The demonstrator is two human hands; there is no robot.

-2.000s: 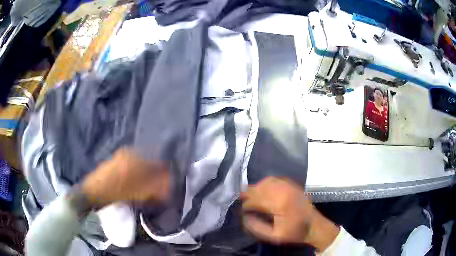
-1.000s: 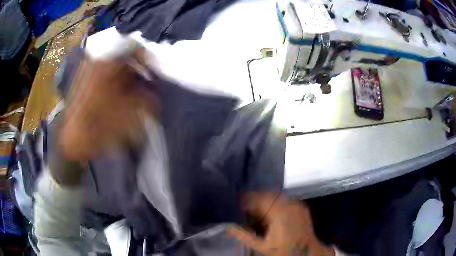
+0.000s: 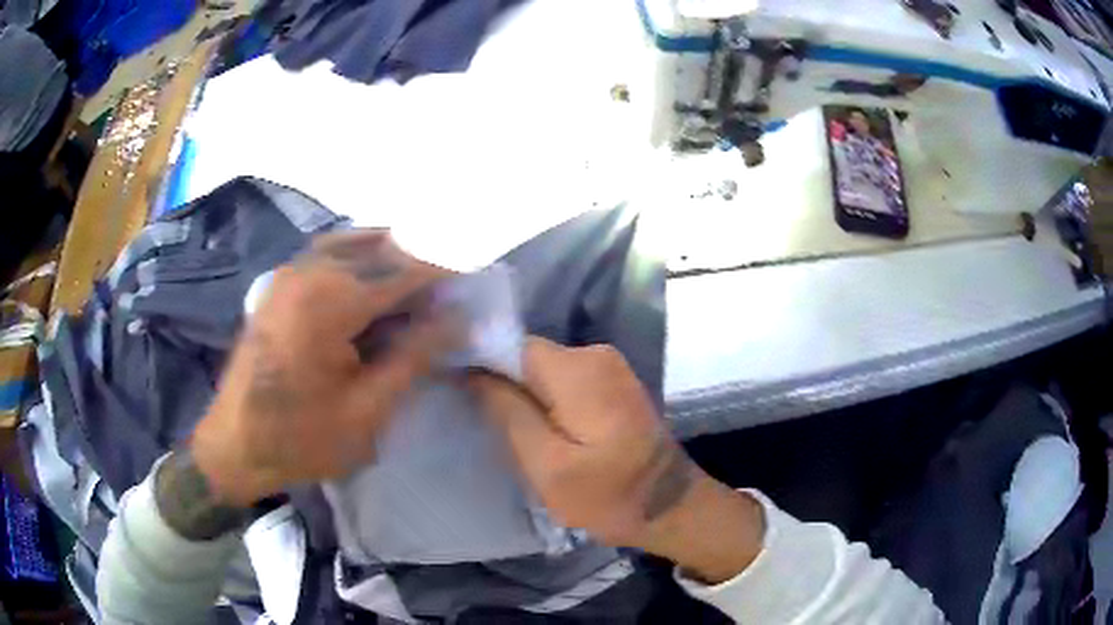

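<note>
The dark grey garment cloth (image 3: 183, 287) lies over the left part of the table and hangs toward my lap. My left hand (image 3: 317, 366) is over it at centre-left, slightly blurred, its fingers bent onto a pale grey-white piece of cloth (image 3: 492, 320). My right hand (image 3: 598, 446) grips the lower edge of that pale piece, thumb on top. The two hands are close together. A lighter grey part of the garment (image 3: 433, 488) hangs below and between them. The fingertips of my left hand are partly blurred.
The white sewing machine head (image 3: 781, 37) with a blue stripe stands at the upper right. A smartphone (image 3: 868, 171) lies right of the needle area. Dark cloth (image 3: 378, 37) lies at the far side. A dark heap with a white rounded patch (image 3: 1044, 488) is at lower right.
The garment's pale inner side was spread out, then turned over to dark cloth. My left hand has come down and right from the far left, beside my right hand, which moved up.
</note>
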